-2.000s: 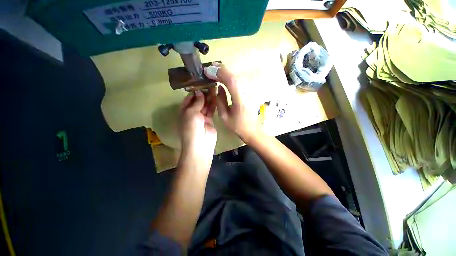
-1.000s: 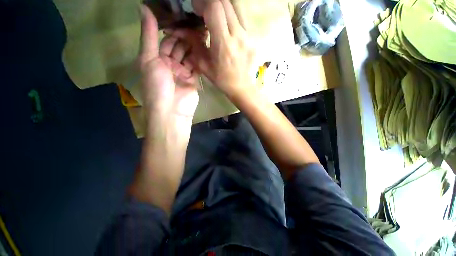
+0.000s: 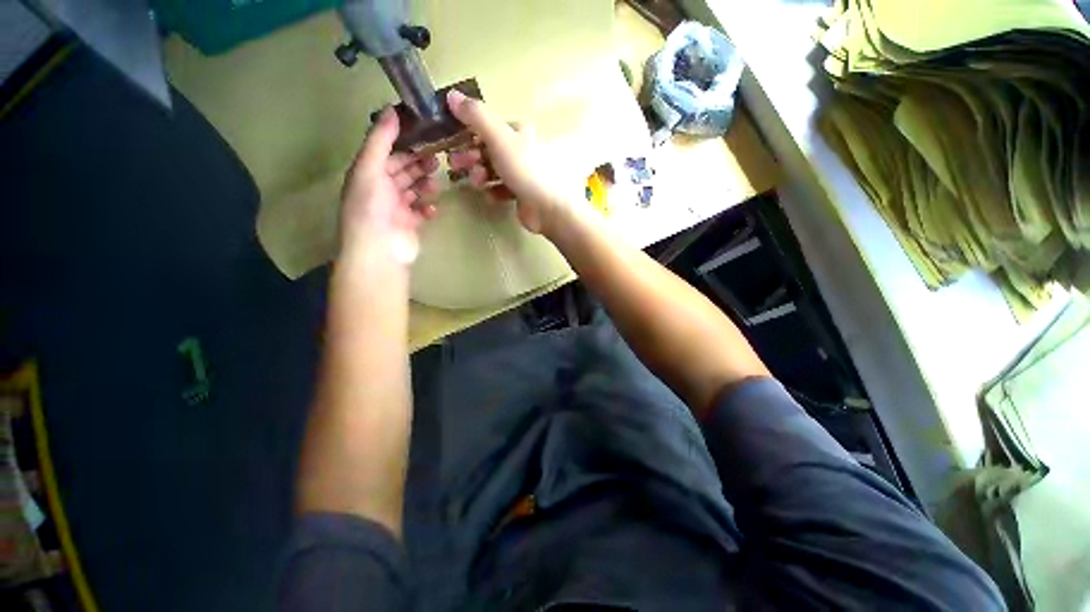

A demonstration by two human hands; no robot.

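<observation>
The brown press head block (image 3: pixel 433 126) hangs on its silver shaft above the khaki-yellow cut panel (image 3: pixel 478 257). My left hand (image 3: pixel 389 191) is at the block's left end, thumb up against it, other fingers curled below. My right hand (image 3: pixel 502 161) is at the block's right side, thumb on its top face, fingers curled under its edge. Small dark bits show between the fingertips of both hands below the block; what they are is too small to tell. The lower die is hidden.
The green press body (image 3: pixel 239 22) is at the top left. A clear crumpled bag (image 3: pixel 693 81) and loose dark small parts (image 3: pixel 640 179) lie on the bench at the right. A thick panel stack (image 3: pixel 956 144) lies on the white table (image 3: pixel 891 311).
The view has shifted, bringing the press head back into full view. My left hand has turned from palm up to thumb against the block, and my right thumb now lies on the block.
</observation>
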